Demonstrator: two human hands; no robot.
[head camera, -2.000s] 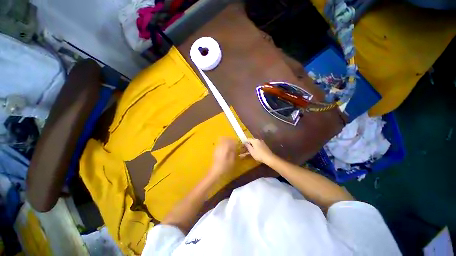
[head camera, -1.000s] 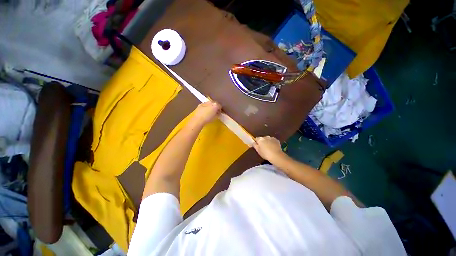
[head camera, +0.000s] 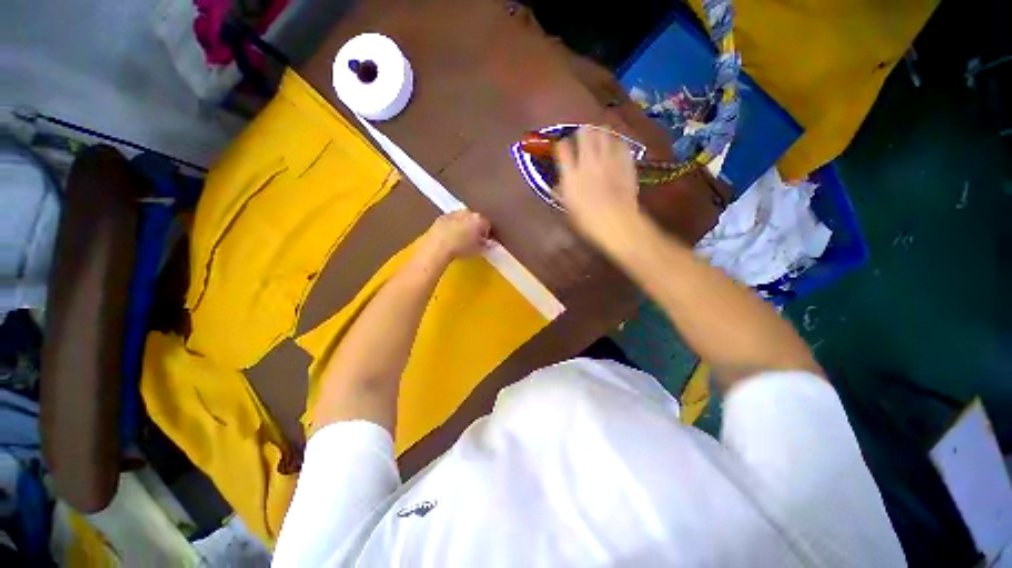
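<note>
A yellow garment panel (head camera: 472, 322) lies nearest me on the brown cloth-covered table. White interfacing tape (head camera: 524, 280) lies along its far edge and runs back to the tape roll (head camera: 373, 77). My left hand (head camera: 462, 232) presses or pinches the tape at the panel's far corner. My right hand (head camera: 597, 178) is on the orange-brown handle of the steam iron (head camera: 536, 166), covering most of it. The iron rests on the table, beyond and right of the panel.
More yellow panels (head camera: 277, 222) lie at the left, with loose yellow cloth (head camera: 211, 416) at the table edge. A padded brown arm (head camera: 89, 333) stands further left. The rag-wrapped hose (head camera: 724, 94) trails right, near blue bins (head camera: 766, 122) with white scraps (head camera: 777, 227).
My right hand has let go of the tape's near end and moved to the iron's handle. My left hand stays on the tape, which it took hold of after two seconds ago.
</note>
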